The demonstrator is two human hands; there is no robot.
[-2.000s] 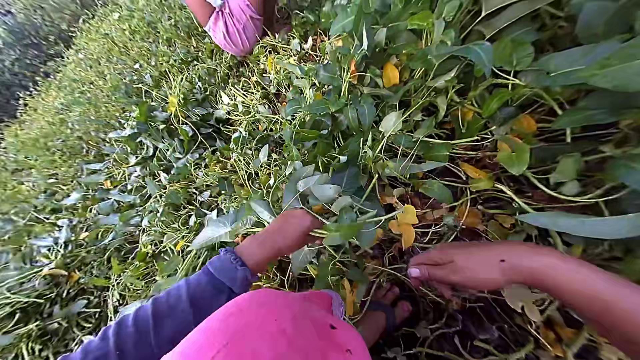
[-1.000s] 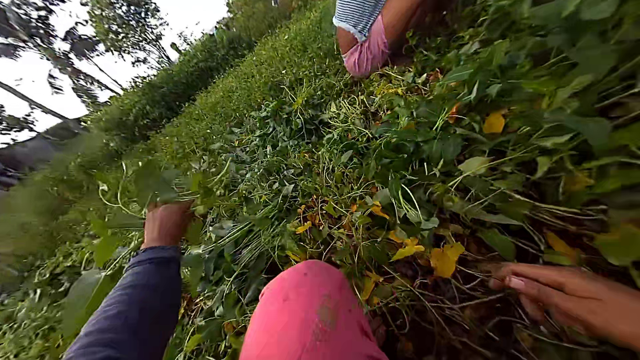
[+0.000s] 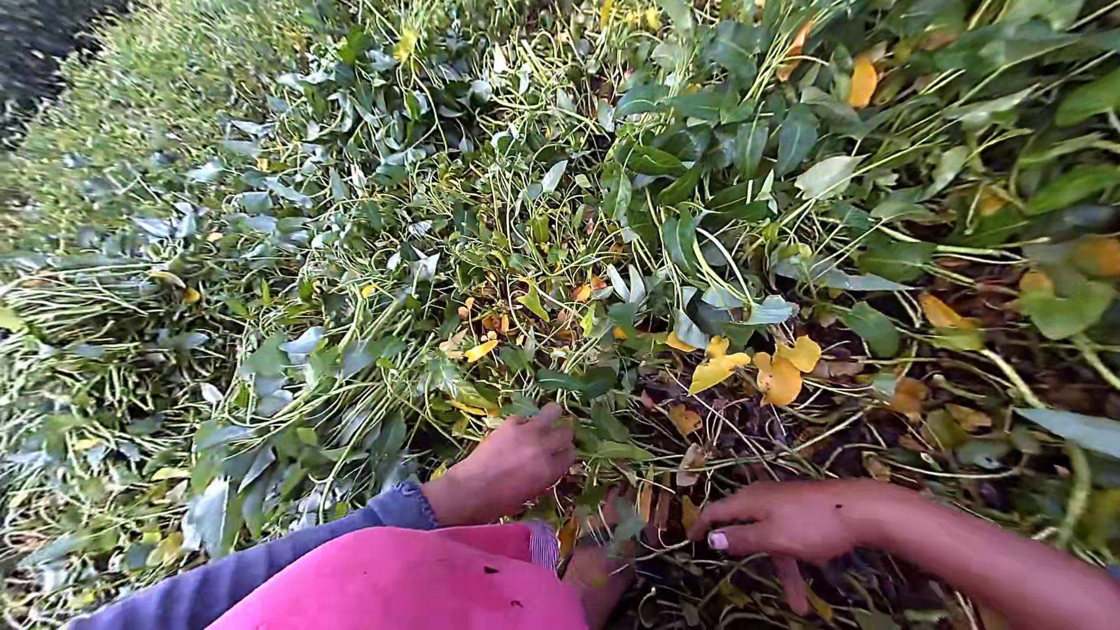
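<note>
My left hand [image 3: 512, 464], at the end of a blue sleeve, is low among green leafy stems [image 3: 604, 446] just above my pink-clothed knee [image 3: 411, 582]. Its fingers are bent against the leaves; whether they grip a stem cannot be made out. To the right, my bare right hand [image 3: 770, 521] hovers over thin bare vines and dark ground, with its fingers apart and nothing seen in them. Yellow leaves [image 3: 779, 378] lie above it. Part of a bare foot [image 3: 599, 573] shows between the two hands, half covered by leaves.
Dense trailing vines with arrow-shaped leaves [image 3: 796, 140] spread across the slope. At the left lie long cut-looking stems [image 3: 79, 297] in a bundle. Large leaves and thick stems [image 3: 1067, 306] stand at the right. A dark patch [image 3: 52, 52] borders the upper left.
My left hand, raised at the left with leafy stems one second ago, is back low beside my knee without that bunch. The view has tilted down, and the other person is out of sight.
</note>
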